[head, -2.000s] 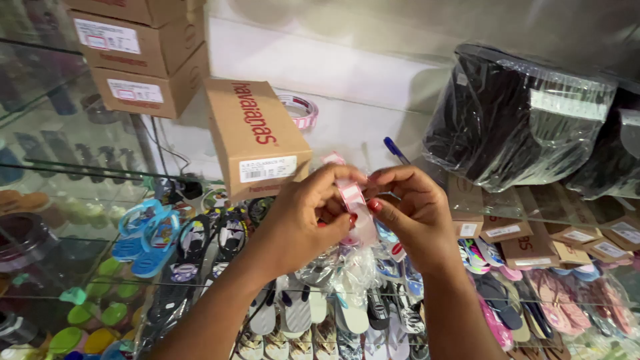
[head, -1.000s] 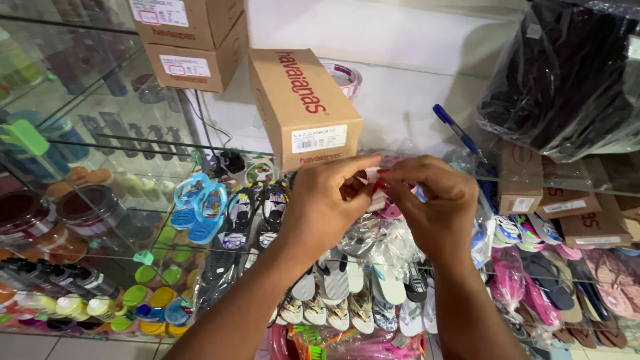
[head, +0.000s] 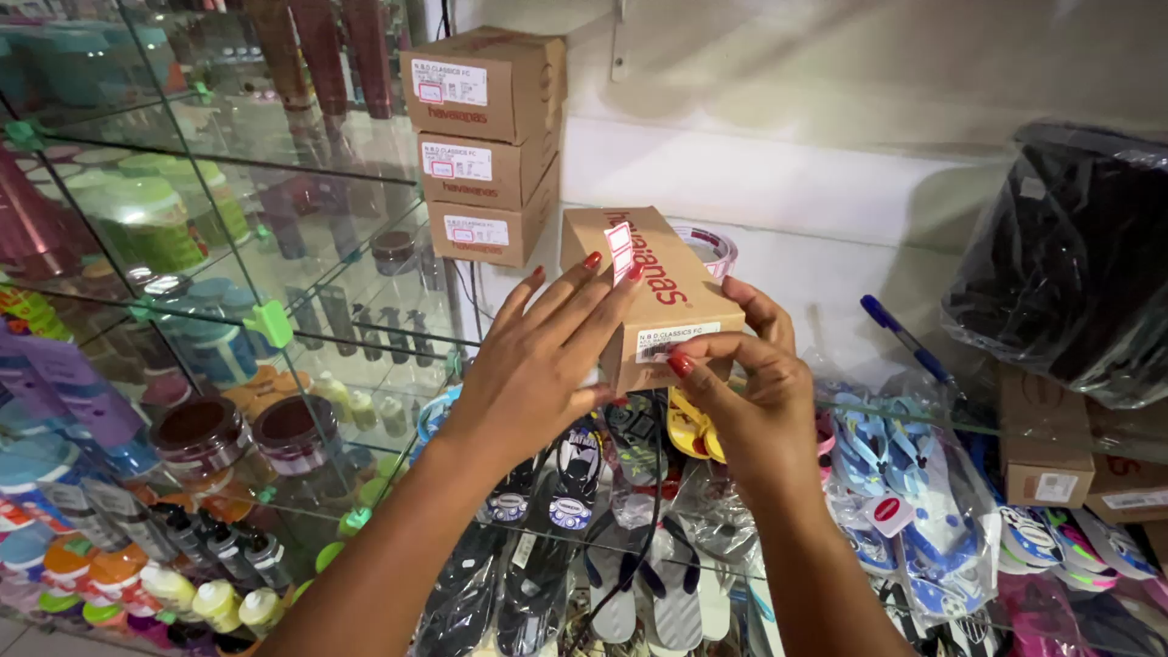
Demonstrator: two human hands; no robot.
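Note:
A brown cardboard Havaianas box (head: 684,301) lies on the glass shelf, its labelled end toward me. My left hand (head: 538,356) reaches over the box's left side, with a short strip of red-bordered white stickers (head: 620,248) at its fingertips. At the white printed label (head: 673,339) on the box's end, my right hand (head: 757,392) has thumb and index finger close together; whether a sticker is between them is hidden. Behind the box lies a roll of pink-and-white sticker tape (head: 721,248). A blue pen (head: 905,338) rests to the right.
Similar boxes (head: 479,173) are stacked at back left, each with a red-bordered sticker. Glass shelves with jars (head: 192,438) and bottles stand left. Flip-flops (head: 671,584) fill the shelf below. A black plastic-wrapped bundle (head: 1063,265) and more boxes (head: 1045,438) are at right.
Both hands were together in front of the box, fingers on the stickers; now they are at the box, left on its side and right at its end label. The view has shifted.

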